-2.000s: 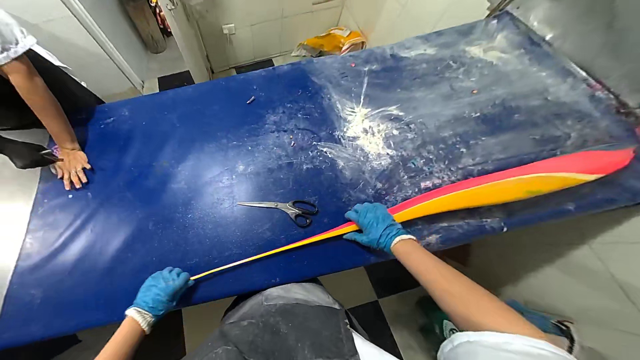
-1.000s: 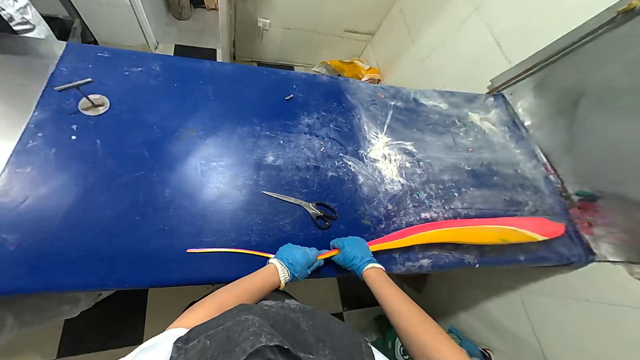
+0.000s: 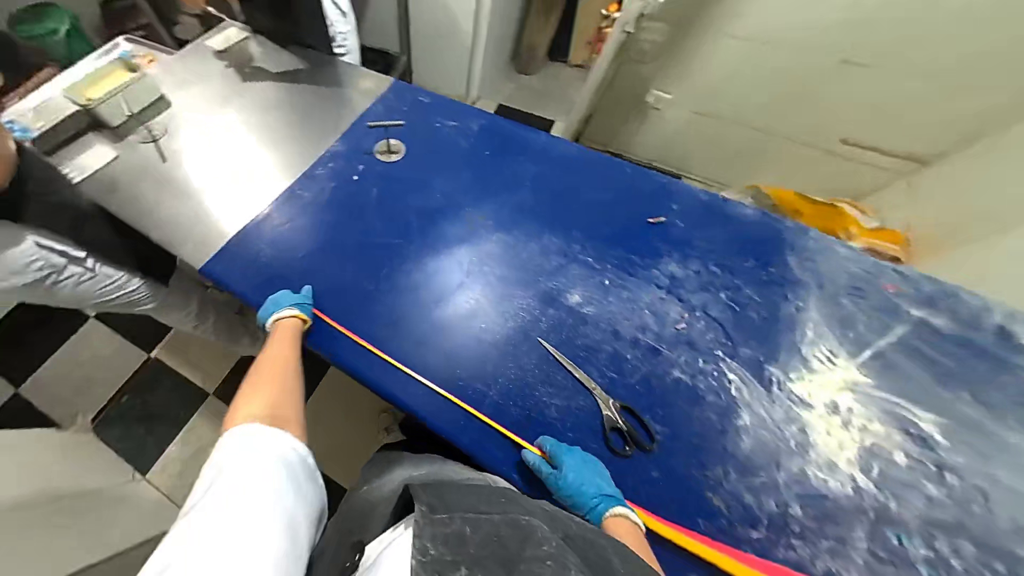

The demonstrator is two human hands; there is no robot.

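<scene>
A long strand of pink and yellow candy-like material [image 3: 424, 382] is stretched thin along the near edge of the blue table. My left hand [image 3: 286, 307], in a blue glove, is closed on its thin left end. My right hand [image 3: 574, 480], also gloved in blue, grips the strand farther right, where it thickens and runs out of view at the bottom. Black-handled scissors [image 3: 600, 398] lie with blades part open on the blue surface [image 3: 384, 264], just beyond my right hand.
White powder [image 3: 836, 400] is spread over the table's right part. A round metal disc with a T-shaped handle [image 3: 390, 150] stands near the far left corner. A steel table [image 3: 240, 136] adjoins at left, bearing a metal container [image 3: 116, 92]. A person [image 3: 72, 216] stands beside it.
My left hand has moved far left, away from my right hand, and the thin strand between them is much longer. The view has turned left.
</scene>
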